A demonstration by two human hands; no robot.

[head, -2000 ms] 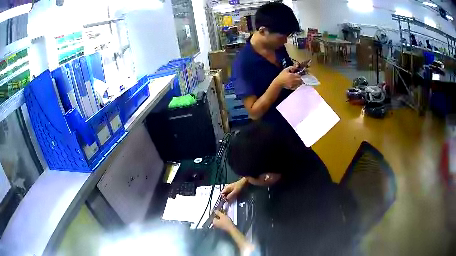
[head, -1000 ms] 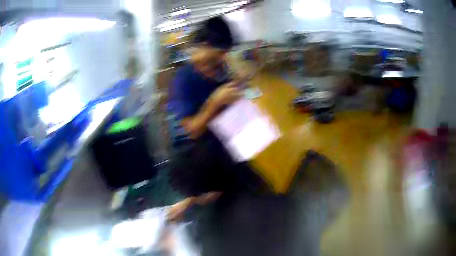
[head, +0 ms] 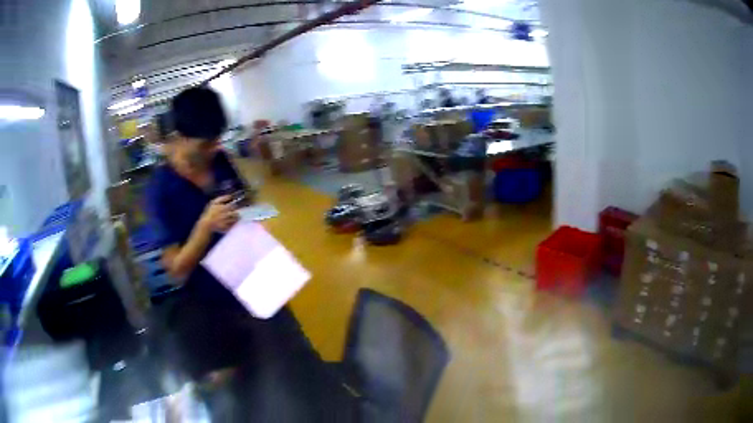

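Note:
Neither of my hands can be made out in the head view. Nearest in front, at the lower left, white paper sheets (head: 169, 406) lie on the desk, blurred and cut by the bottom edge. A seated person's dark shape bends beside them. Behind, a standing person in a dark blue top holds a pale pink and white sheet (head: 258, 268) and a small dark object (head: 237, 198) near the chest. What the small object is cannot be told.
A black mesh chair back (head: 395, 357) stands at lower centre. A black box (head: 82, 307) with a green item on top is at left. At right are red crates (head: 568, 258), stacked cartons (head: 685, 289) and a white pillar (head: 582, 124). A dark machine-like object (head: 365, 213) sits on the yellow floor.
The view has swung right. The desk, blue holders and both people have shifted left in the picture, and the red crates, cartons and pillar now show at right.

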